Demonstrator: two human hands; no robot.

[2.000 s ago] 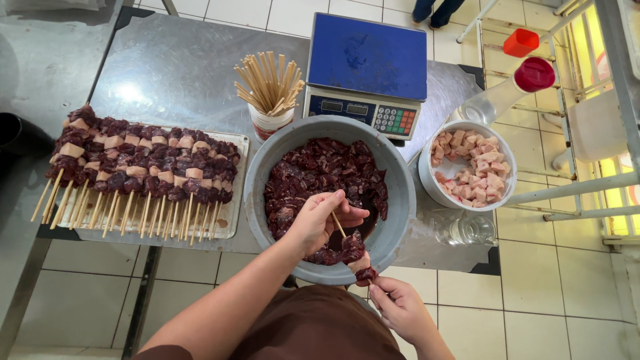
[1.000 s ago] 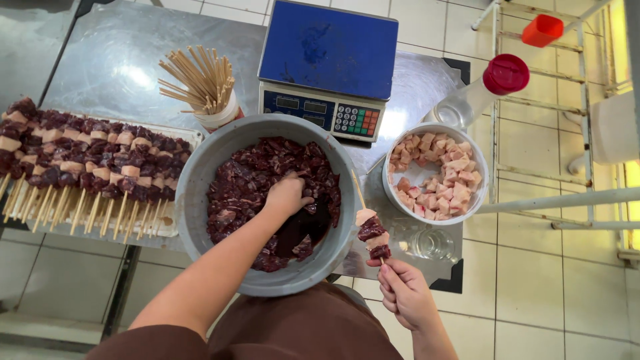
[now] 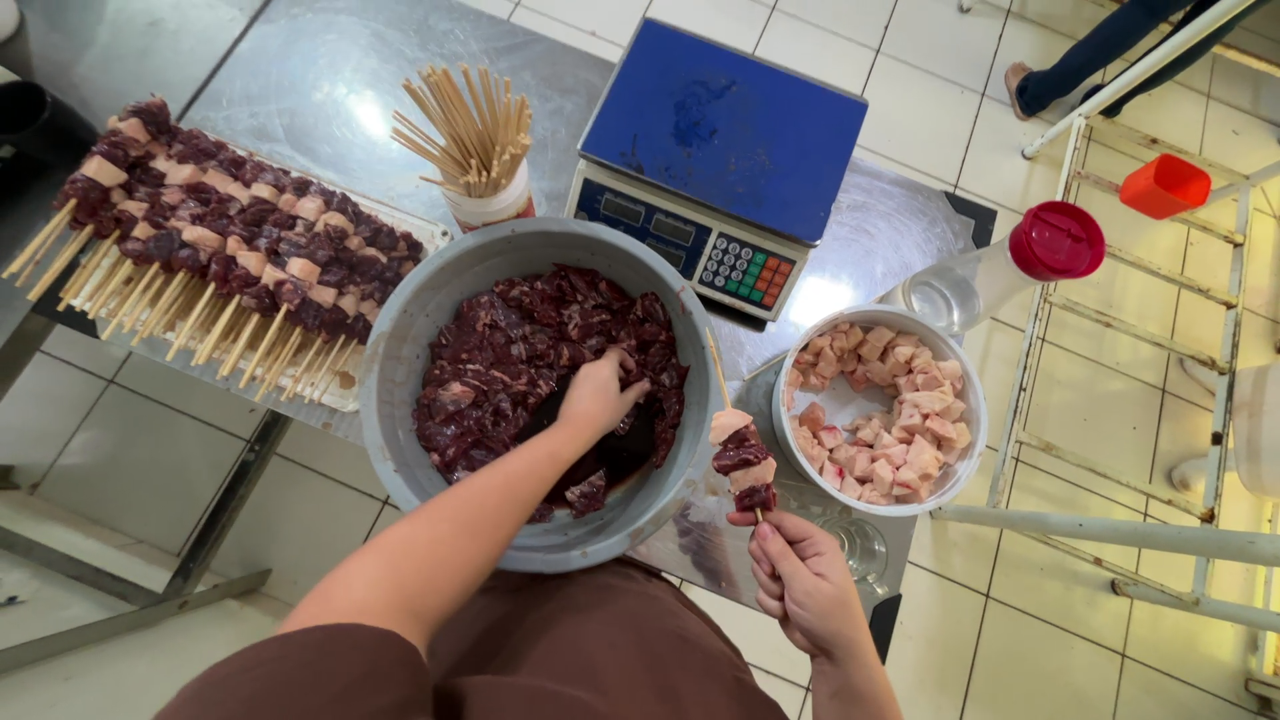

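My left hand (image 3: 600, 400) reaches into a grey plastic basin (image 3: 390, 400) of dark red meat pieces (image 3: 500, 350); its fingertips are among the meat, and whether they grip a piece I cannot tell. Upright beside the basin, a wooden skewer (image 3: 720, 372) with alternating pale and dark pieces is held at its lower end by my right hand (image 3: 790, 570). A white tub of pale fatty cubes (image 3: 783, 440) stands to the right. Many loaded skewers (image 3: 250, 225) lie stacked on a white tray (image 3: 428, 232) at the left.
Bare wooden skewers (image 3: 475, 130) stand in a white container (image 3: 490, 208) behind the basin. Next to it is a blue-topped scale (image 3: 730, 130). A clear pitcher with a red lid (image 3: 1057, 240) and a glass (image 3: 860, 545) flank the tub. A person's legs (image 3: 1090, 55) show beyond a metal rack (image 3: 1130, 385).
Two seconds ago both hands were at the skewer over the basin's front edge. My left hand has since gone into the meat, while my right hand holds the skewer to the basin's right.
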